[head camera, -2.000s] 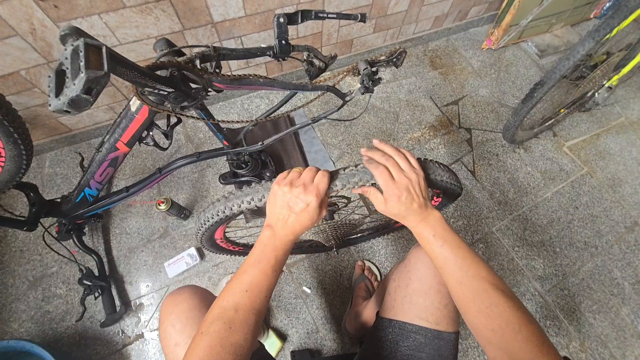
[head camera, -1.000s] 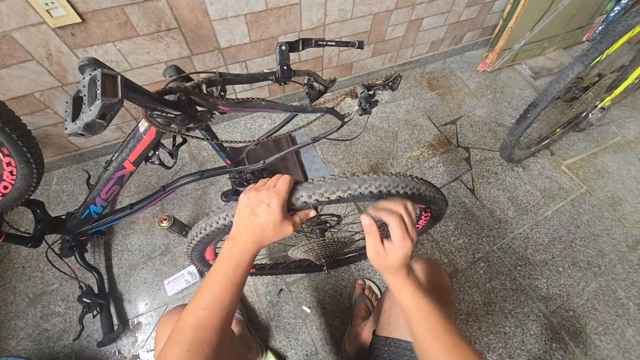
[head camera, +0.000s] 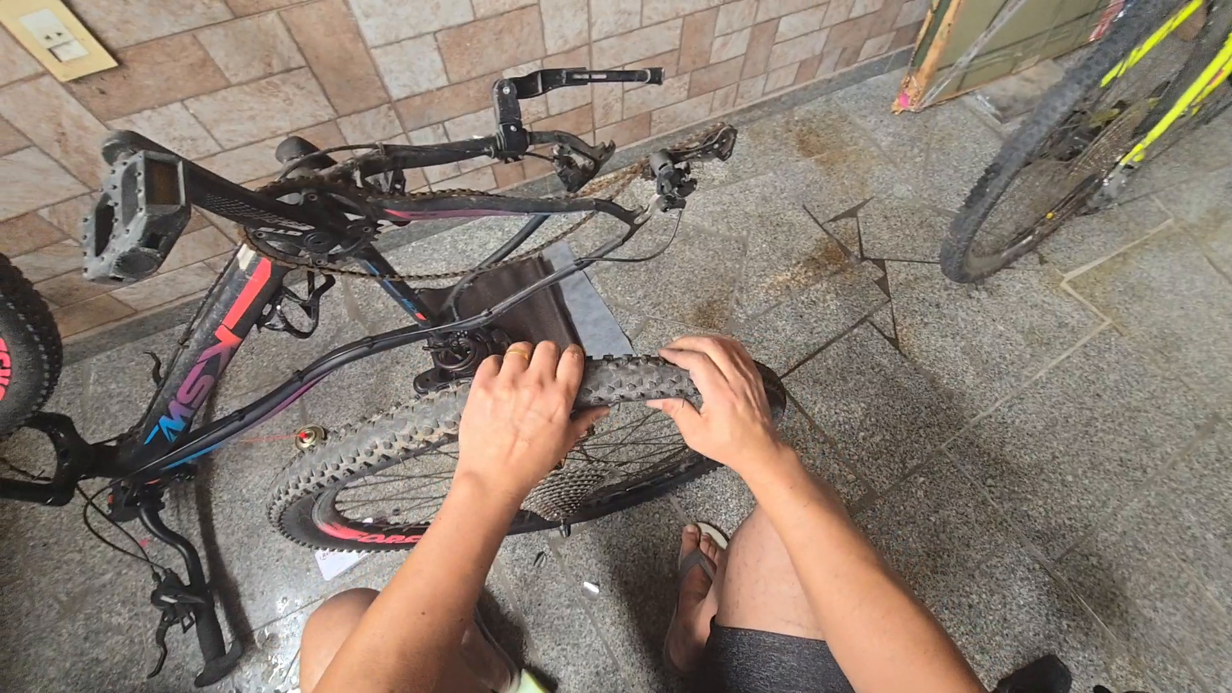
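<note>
A bicycle wheel with a knobby tire (head camera: 371, 448) is tilted in front of my knees, its cassette (head camera: 570, 491) facing me. My left hand (head camera: 525, 414) grips the tire's near-top stretch, fingers over the tread and thumb on the inner side. Farther right, my right hand (head camera: 717, 399) is curled around the same tire, fingers on the tread and thumb at its inner edge. Behind the wheel lies the upturned bicycle frame (head camera: 207, 366), with its chain (head camera: 385, 276) hanging loose and its rear derailleur (head camera: 671, 180) at the right end.
A crank pedal (head camera: 135, 217) sticks up at the left, near the tiled wall (head camera: 520, 38). The handlebar grip (head camera: 210, 635) rests low on the left. A spray can (head camera: 310, 438) stands beside the wheel. Another bicycle's wheel (head camera: 1011, 183) is at the upper right. A dark seat (head camera: 515, 298) lies beneath the frame.
My right hand, apart from the tread one second ago, is now on the tire. Both hands have stayed around the upper part of the wheel.
</note>
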